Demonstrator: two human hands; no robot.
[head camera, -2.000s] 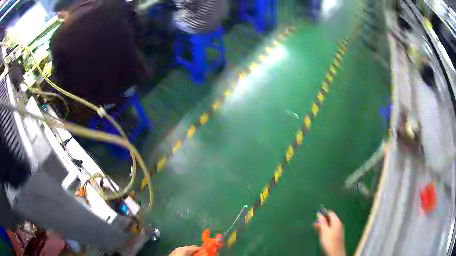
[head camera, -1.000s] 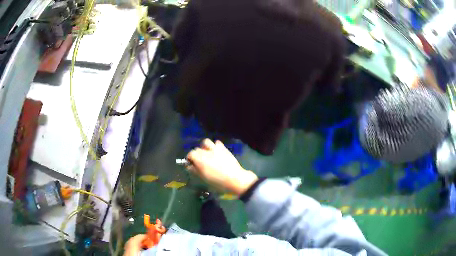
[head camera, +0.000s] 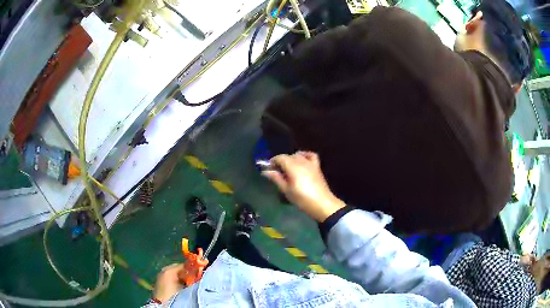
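Observation:
An orange hand tool is in my left hand at the bottom, left of centre. A thin pale tube or rod slants up from beside the tool. My right hand is raised at the centre, in front of a seated person's dark back. Its fingertips pinch a small silvery piece; its exact shape is too small to tell.
A white machine table with reddish-brown plates stands at left, with yellowish tubes looping over its edge. A person in dark brown sits close at right; another in a checked top is lower right. Yellow-black tape crosses the floor.
My view has turned from the aisle to the machine and the seated person. My right hand has moved from lower right to the centre. The orange tool stays in my left hand.

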